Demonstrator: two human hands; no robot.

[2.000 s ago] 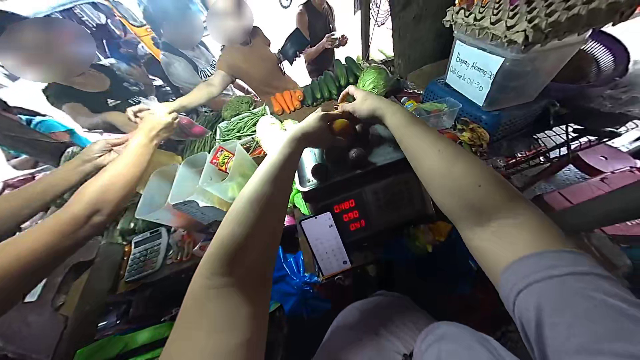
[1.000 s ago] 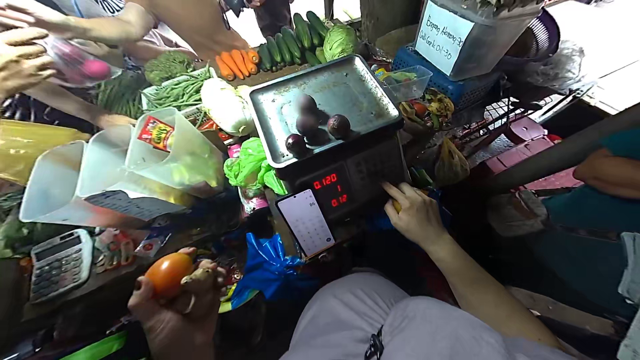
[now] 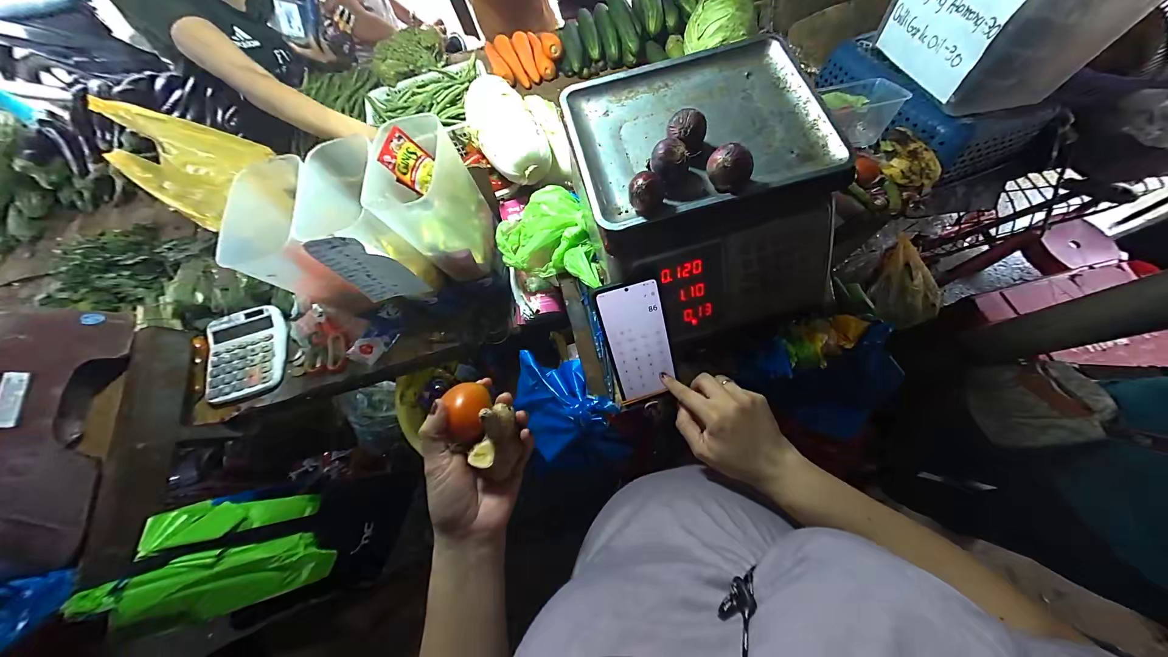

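My left hand holds a red-orange tomato and a piece of ginger with a pale cut face, at lower centre. The index finger of my right hand touches the lower edge of a smartphone, which leans against the front of a digital scale and shows a calculator keypad. That right hand holds nothing. Several dark red onions lie on the metal tray of the scale, towards its front. Red digits glow on the scale's display.
Left of the scale stand clear plastic bins and a green plastic bag. A desk calculator lies farther left. Carrots, cucumbers and a white radish line the back. A blue bag sits below the phone. Another person's arm reaches in.
My right hand has moved left from the scale's front to the phone. My left hand, still with tomato and ginger, is raised nearer the scale. Two seconds ago both hands were over the tray.
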